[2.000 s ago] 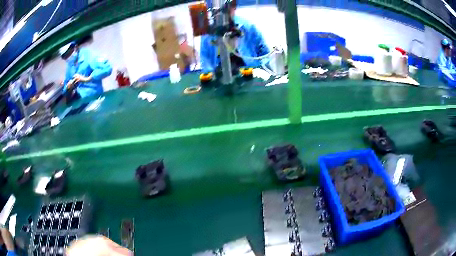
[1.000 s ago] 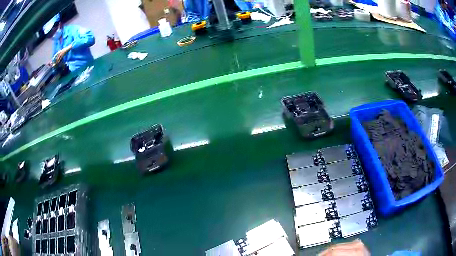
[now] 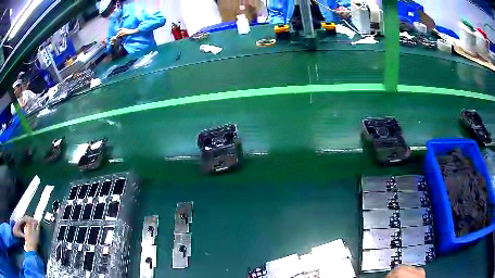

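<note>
A joined panel of silver boards (image 3: 378,221) in two columns lies on the green bench at the right. Part of my right hand (image 3: 407,271) shows at the bottom edge, by the panel's lower right corner; its fingers are cut off, so its grip is hidden. White-faced boards (image 3: 320,263) with a dark component cluster lie at the bottom centre, partly cut off. Small silver boards (image 3: 183,234) stand in two short columns left of centre. A black housing (image 3: 219,147) sits beyond them, and another housing (image 3: 385,139) beyond the panel. My left hand is not in view.
A blue bin (image 3: 444,217) of thin dark pieces stands right of the panel. Clear trays with black rectangles (image 3: 92,217) are at left, beside a neighbour's hands (image 3: 27,227) and white strips (image 3: 42,203). A green rail (image 3: 244,94) crosses the bench. Workers in blue are beyond.
The view has swung left, so the bench things appear further right. My right hand still shows at the bottom edge near the panel. The hand seen at bottom left two seconds ago is gone.
</note>
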